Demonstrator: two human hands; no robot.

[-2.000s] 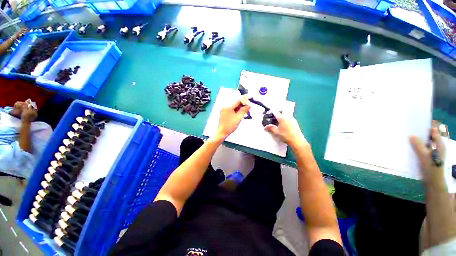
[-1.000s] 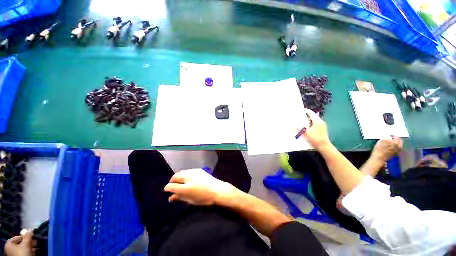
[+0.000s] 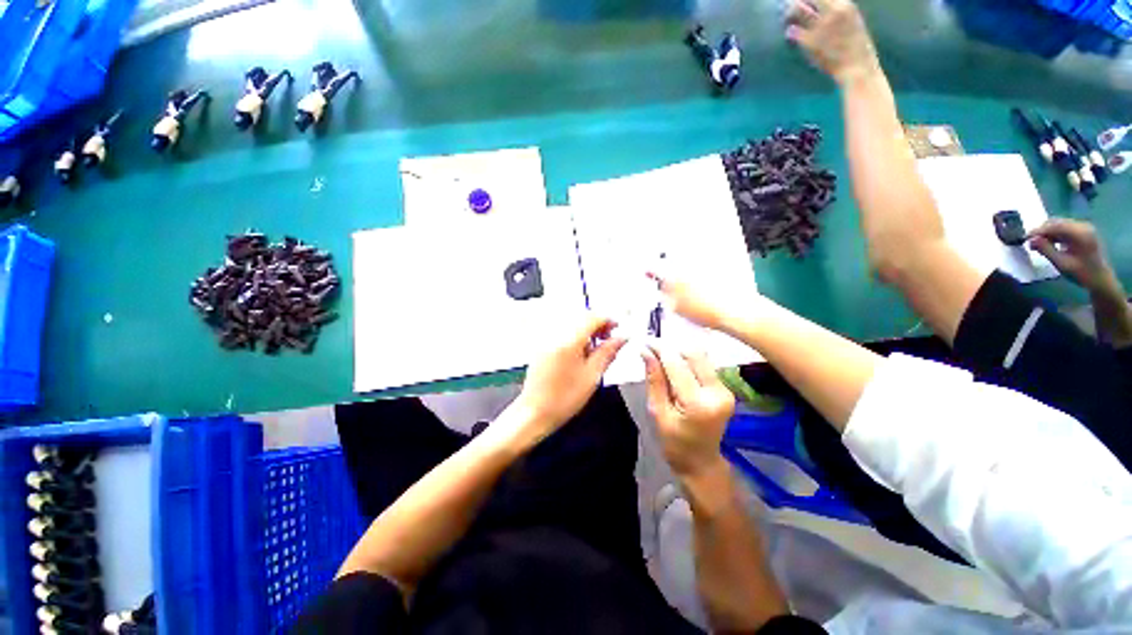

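My left hand [image 3: 565,378] is at the bench's front edge, fingertips pinched around a small dark part. My right hand [image 3: 689,403] is just to its right, over the front edge of a record sheet [image 3: 701,223]. Its thumb and fingers are close together beside a small dark item [image 3: 655,320]; whether it holds that item is unclear. A black pad [image 3: 524,279] with a tiny pale piece on it lies on the white work paper [image 3: 428,310]. A purple disc [image 3: 480,200] lies on the tan card [image 3: 509,169] behind.
Heaps of small black parts [image 3: 267,292] lie left and right of the papers. Black-and-pale units [image 3: 323,97] lie along the back. A neighbour's white-sleeved arm [image 3: 807,354] reaches over the record sheet; another person's bare arm [image 3: 881,186] reaches behind it. A blue tray [image 3: 199,521] holds packed units [image 3: 56,546].
My left hand has come from the blue tray to the papers. My right hand has risen from my lap. The neighbour's hand has moved left over the record sheet. Another arm now reaches in at right.
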